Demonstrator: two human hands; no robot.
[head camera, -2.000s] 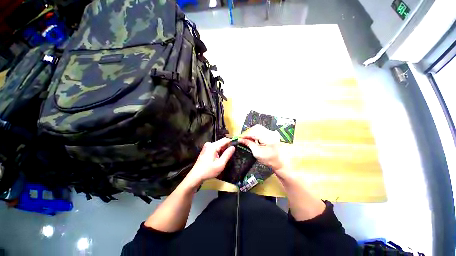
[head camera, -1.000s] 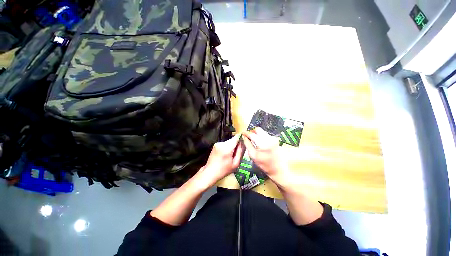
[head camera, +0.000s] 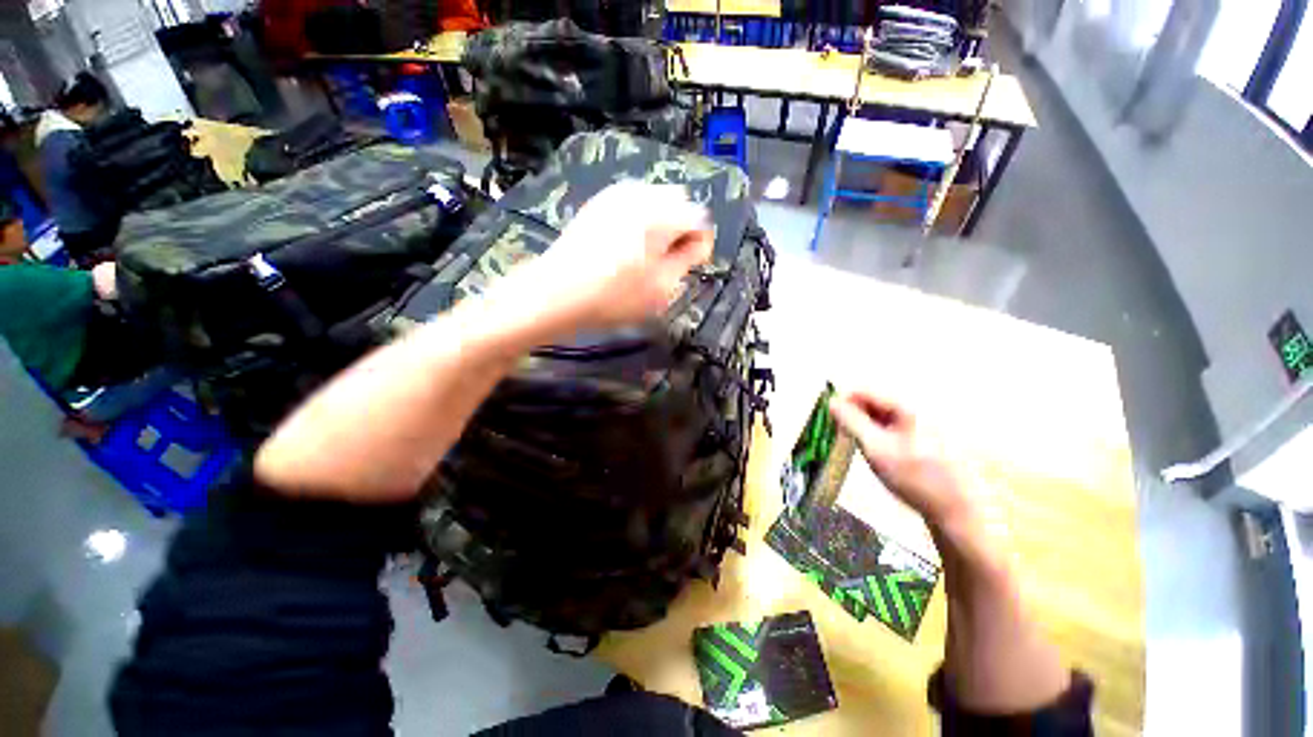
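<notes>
A large camouflage backpack (head camera: 605, 461) stands on the table's left part, in front of me. My left hand (head camera: 641, 252) is raised over its top, blurred, with fingers curled; whether it holds anything does not show. My right hand (head camera: 893, 439) pinches the top of a black-and-green hang tag (head camera: 817, 449), which hangs tilted above the table. Under it lies a stack of hang tags (head camera: 864, 569). Another hang tag (head camera: 763, 670) lies near the table's front edge.
More camouflage backpacks (head camera: 288, 238) are piled at the left. Two people sit at the far left, one in a green sleeve (head camera: 41, 320), near a blue stool (head camera: 166, 449). A white blue-legged table (head camera: 893, 141) and long wooden tables (head camera: 778, 69) stand behind.
My view has tilted up. My hands have parted: the left has risen over the backpack, the right has moved right and now holds up a tag. One tag lies apart at the front.
</notes>
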